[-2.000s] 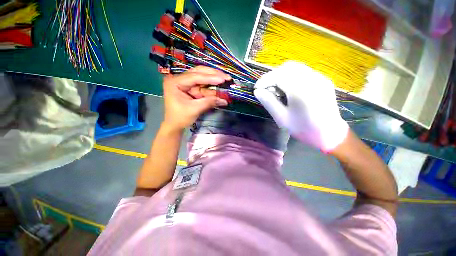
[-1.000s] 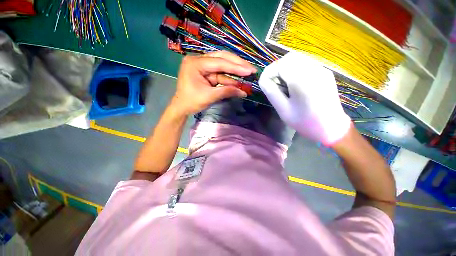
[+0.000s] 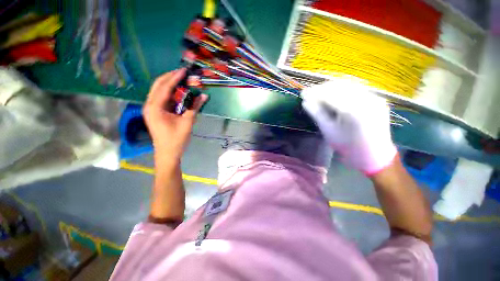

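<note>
My bare left hand [image 3: 170,112] holds red and black connector housings [image 3: 182,97] between thumb and fingers, at the left end of the pile. The pile of part-wired connectors [image 3: 211,41] lies on the green bench, red-black heads at left, multicoloured wires [image 3: 263,68] trailing right. My right hand [image 3: 353,123], in a white glove with a pink cuff, is over the right part of these wires, by the tray. It is blurred and its fingertips are partly hidden, so I cannot tell whether it grips any wire.
The white divided tray [image 3: 463,112] at upper right holds yellow wires [image 3: 356,55] and red wires [image 3: 384,19]. A blurred loose wire bundle [image 3: 101,46] and yellow and red bundles [image 3: 33,49] lie at left. Pale fabric [image 3: 44,131] and a blue stool [image 3: 134,131] are below the bench edge.
My left hand has moved left, away from my right hand, to the heads of the pile, and its fingers are spread wider around the connectors. My right hand has shifted slightly right and down.
</note>
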